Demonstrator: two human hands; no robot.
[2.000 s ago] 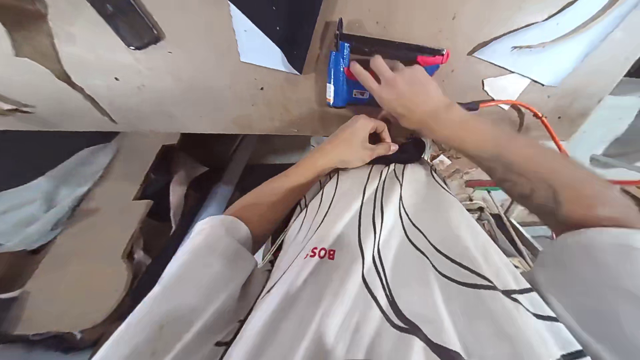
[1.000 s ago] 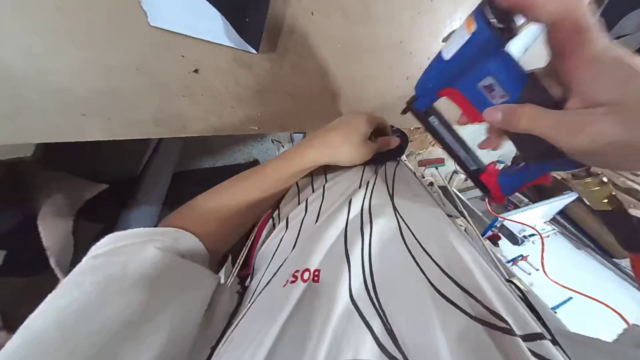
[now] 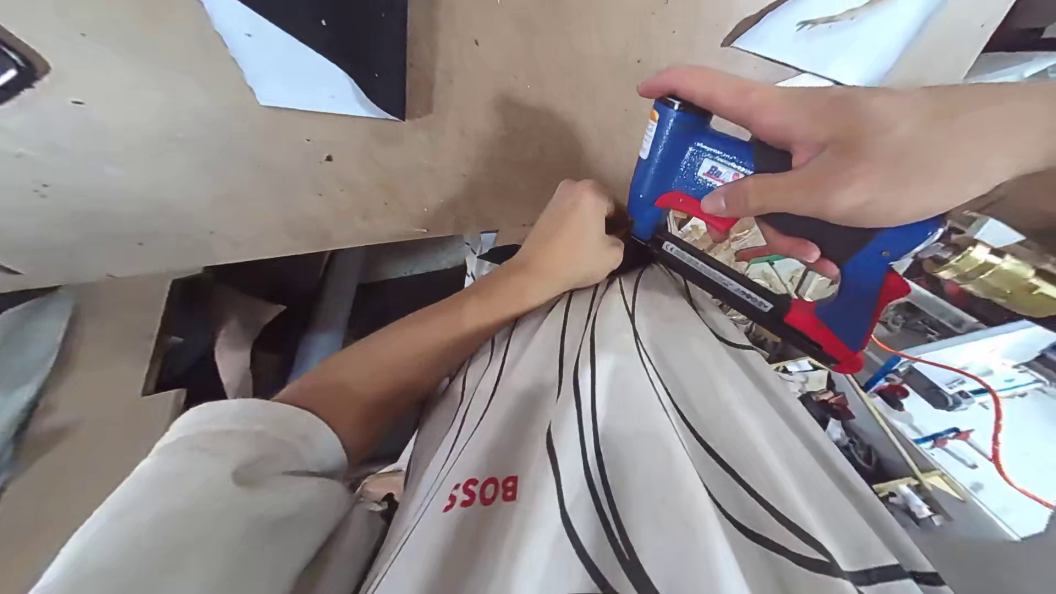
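Observation:
My right hand (image 3: 833,153) grips a blue and red pneumatic stapler (image 3: 689,165), with a finger at its red trigger. The stapler's nose touches or nearly touches a small piece of black material (image 3: 631,252) at the table edge. My left hand (image 3: 573,235) pinches that black piece just left of the nose, its fingertips partly hidden. What lies under the nose is hidden too. The black piece is against the front of the white shirt with dark lines (image 3: 660,429).
A tan work table (image 3: 371,181) spans the top, bearing a black and white sheet (image 3: 330,66) and a white scrap (image 3: 833,37). An orange air hose (image 3: 994,412) hangs at the right. Offcuts and a cardboard-like panel (image 3: 107,355) lie below the table's edge.
My right hand took hold of the stapler from the table, lifted it to the right, then brought its nose to the black piece. My left hand still pinches that piece.

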